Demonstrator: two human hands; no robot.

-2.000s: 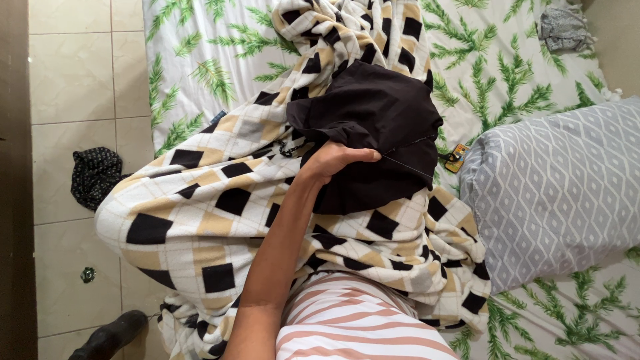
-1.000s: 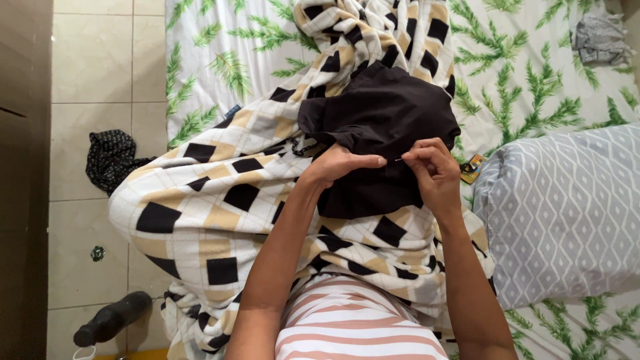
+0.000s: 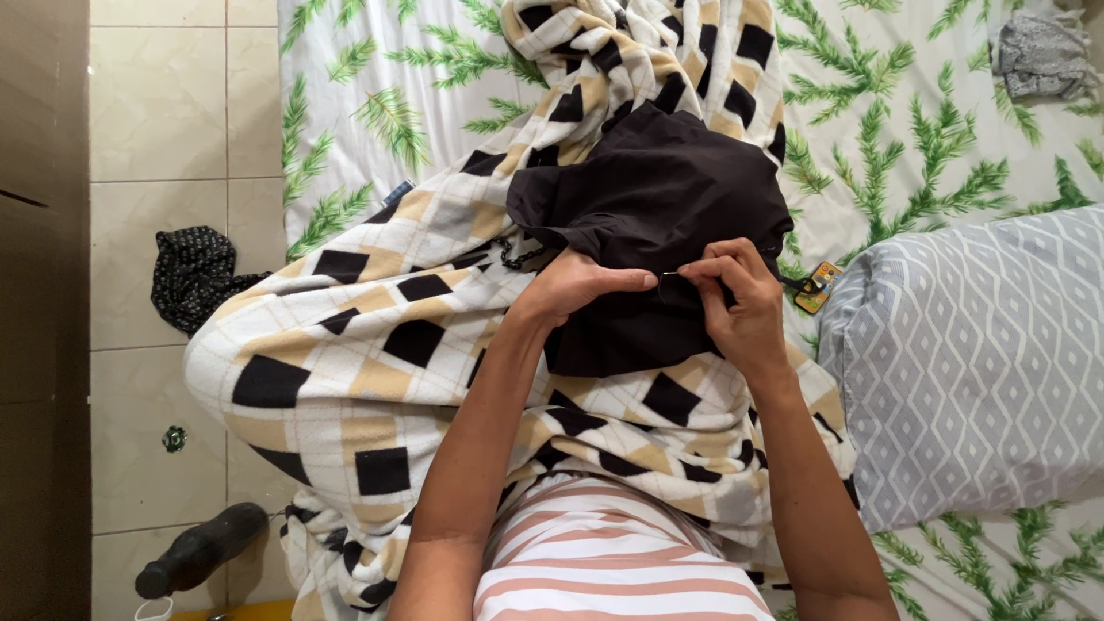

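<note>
Black cloth (image 3: 655, 190) lies bunched over the checked fleece blanket (image 3: 371, 345) on my lap. My left hand (image 3: 586, 285) grips the cloth, its fingers hidden underneath and its thumb lying on top, pointing right. Between the fingertips of my right hand (image 3: 733, 297) is a thin sewing needle (image 3: 670, 274), its tip close to my left thumb. A fine thread shows faintly near the needle.
A grey patterned pillow (image 3: 975, 371) is on the right, with a small yellow packet (image 3: 818, 287) beside it. Grey cloth (image 3: 1044, 53) lies at the top right. On the tiled floor are a dark patterned cloth (image 3: 194, 276) and a dark bottle (image 3: 203, 548).
My right hand, out of view two seconds ago, came in from the right to the black cloth and is now at the needle. My left hand keeps its hold on the cloth.
</note>
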